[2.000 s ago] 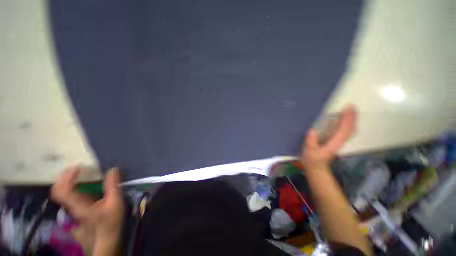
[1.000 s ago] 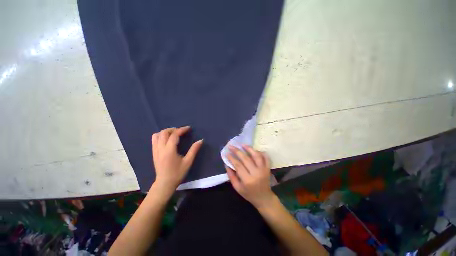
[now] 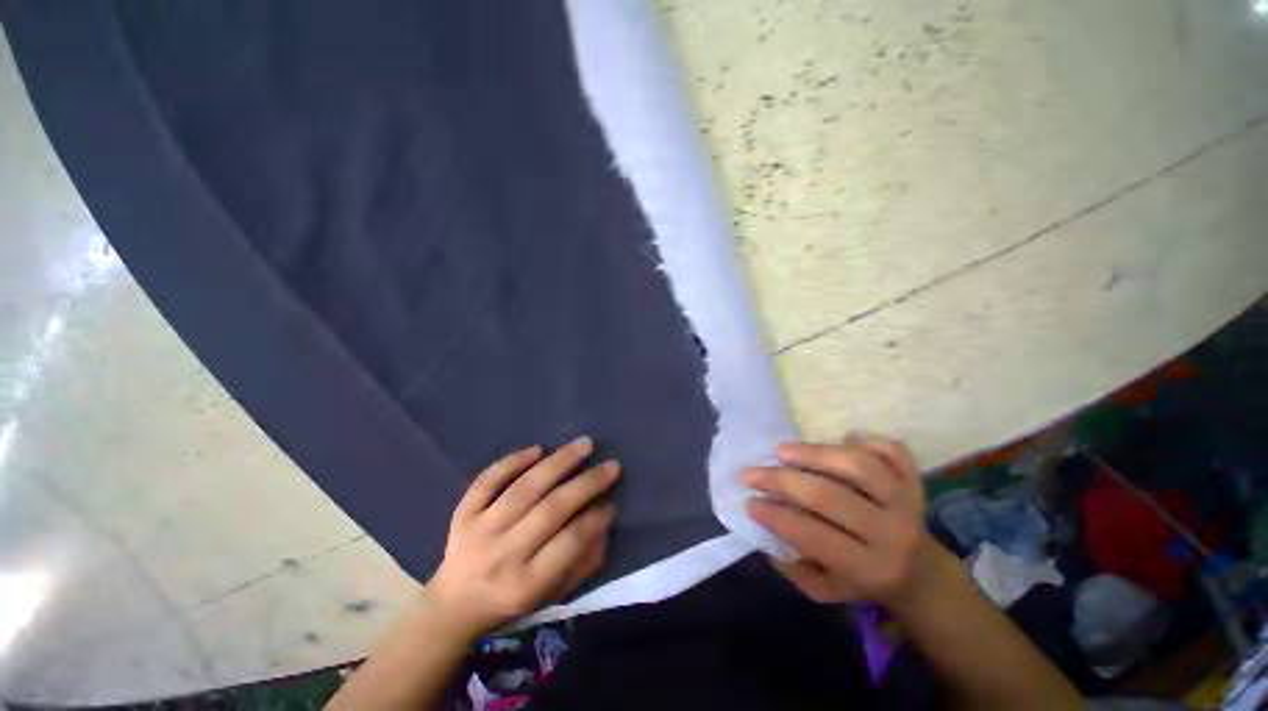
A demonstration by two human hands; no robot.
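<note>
A dark grey fabric piece (image 3: 417, 222) lies over the table, with a fold running down its left part. A white layer (image 3: 681, 208) shows as a long strip along its right edge and as a narrow band at the front edge. My left hand (image 3: 535, 535) lies on the grey cloth near the front edge, fingers spread a little. My right hand (image 3: 841, 514) grips the front right corner of the white layer; its thumb is hidden.
The cream-white table (image 3: 973, 181) has dark specks and a thin seam line to the right of the cloth. Beyond the table's front edge, scraps and a red cloth (image 3: 1133, 535) lie on the floor at the right.
The white strip on the right has become wider and longer. My right hand has moved right with the corner. The cloth now slants in view, and my left hand rests lower on it.
</note>
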